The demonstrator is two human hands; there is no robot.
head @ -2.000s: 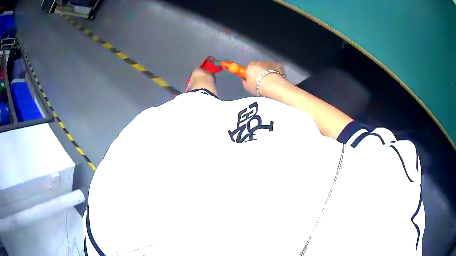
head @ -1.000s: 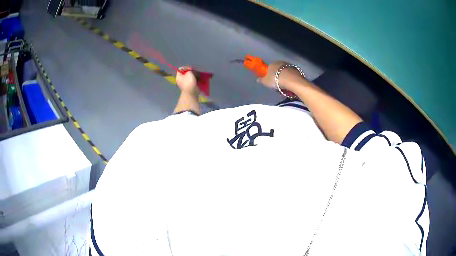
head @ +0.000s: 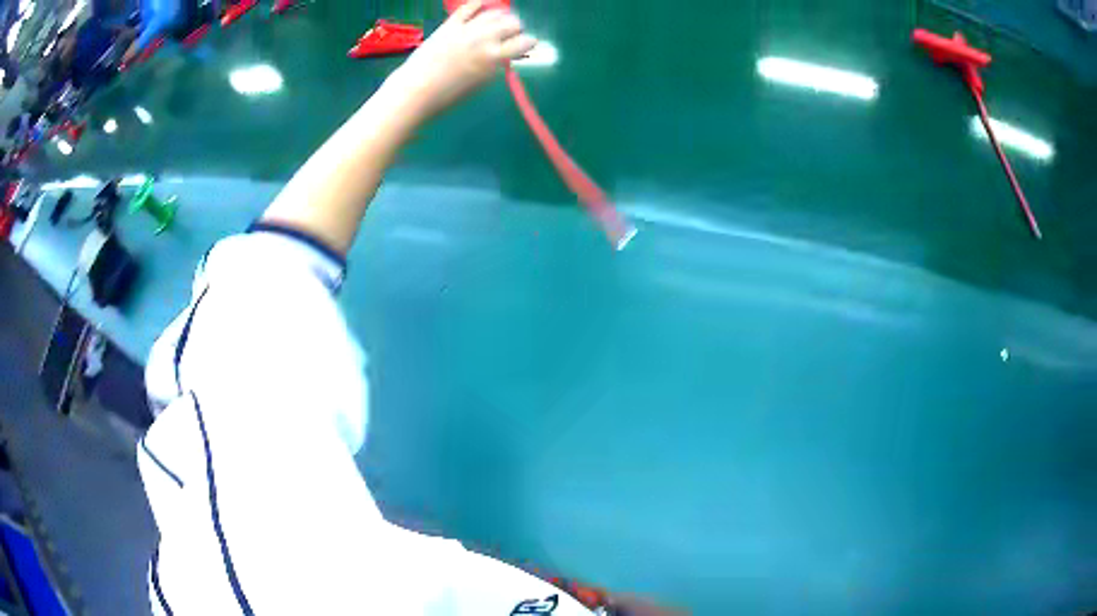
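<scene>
My left hand [head: 463,54] reaches over the dark green conveyor at the top of the view. Its fingers are closed on a red part [head: 484,5], cut off by the top edge. A red lead [head: 556,154] trails from it towards me and ends in a pale tip above the belt's near edge. A blurred orange-red and skin-toned sliver [head: 602,596] shows at the bottom edge, perhaps my right hand with the air blow gun; its grip cannot be made out.
The green conveyor [head: 674,132] carries a red part [head: 387,40] left of my hand and another with a lead [head: 959,51] at right. The blue-green worktop [head: 722,445] lies nearer. A bright green object [head: 154,205] and dark items stand at its left end.
The view has turned from the floor to the worktop and conveyor. My left hand has moved with the red part from over the floor to over the belt. The orange gun has left clear view.
</scene>
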